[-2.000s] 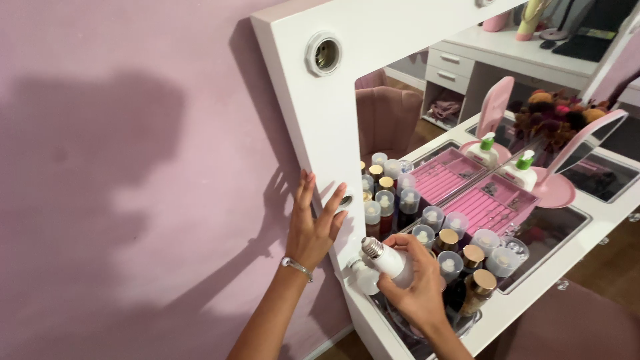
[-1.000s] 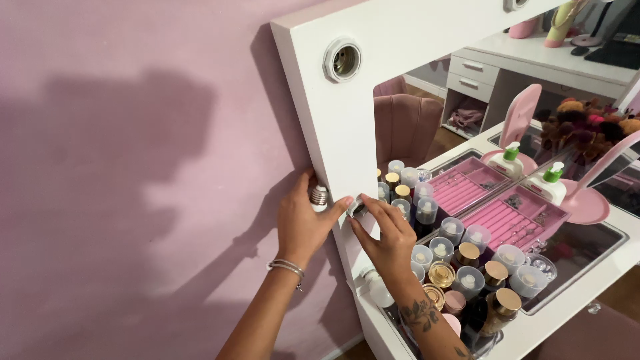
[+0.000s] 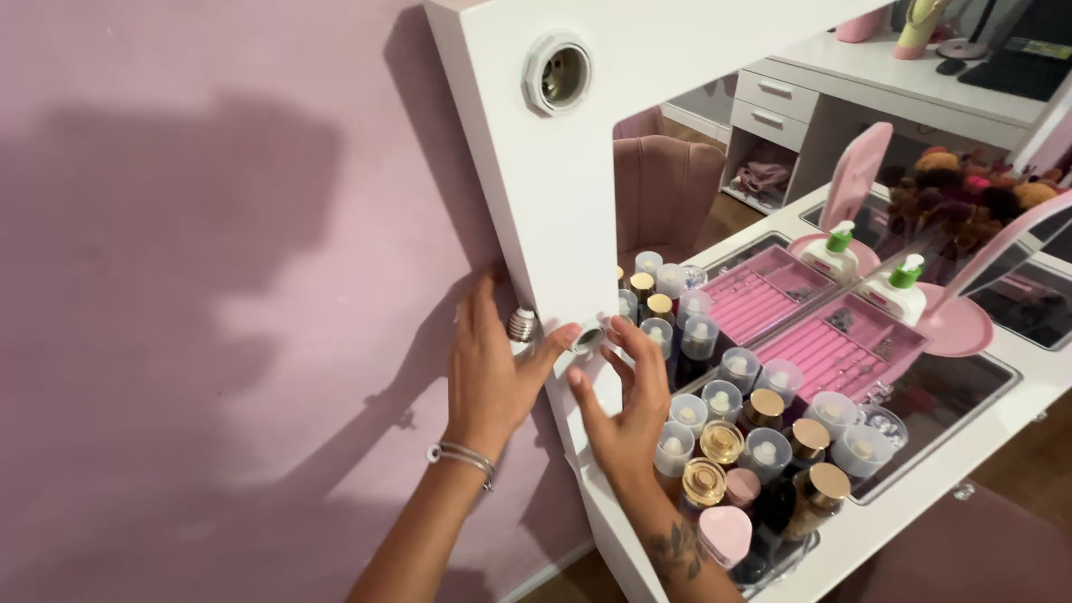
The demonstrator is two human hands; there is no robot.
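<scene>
A light bulb's metal screw base (image 3: 522, 325) points up between my left hand (image 3: 492, 377) and the outer side of the white mirror frame (image 3: 548, 201); the glass part is mostly hidden by the palm. My left thumb reaches round the frame's edge to the left rim of the lower lamp socket (image 3: 588, 338). At that socket's right side, my right hand (image 3: 628, 402) holds nothing, fingers curved and spread. Its index fingertip is close to the rim; contact is unclear. Higher on the frame, an upper lamp socket (image 3: 559, 74) has no bulb in it.
Several capped bottles (image 3: 766, 452) crowd the white vanity table beside my right forearm. Behind them are a pink jewellery tray (image 3: 846, 343), a pump bottle (image 3: 896, 289) and a round pink stand mirror (image 3: 955, 322). A pink wall (image 3: 209, 293) borders the frame's left side.
Two seconds ago my right hand held the bulb; by one second ago it was at my left hand. My right hand moved up to the lower socket, and its fingers have since spread.
</scene>
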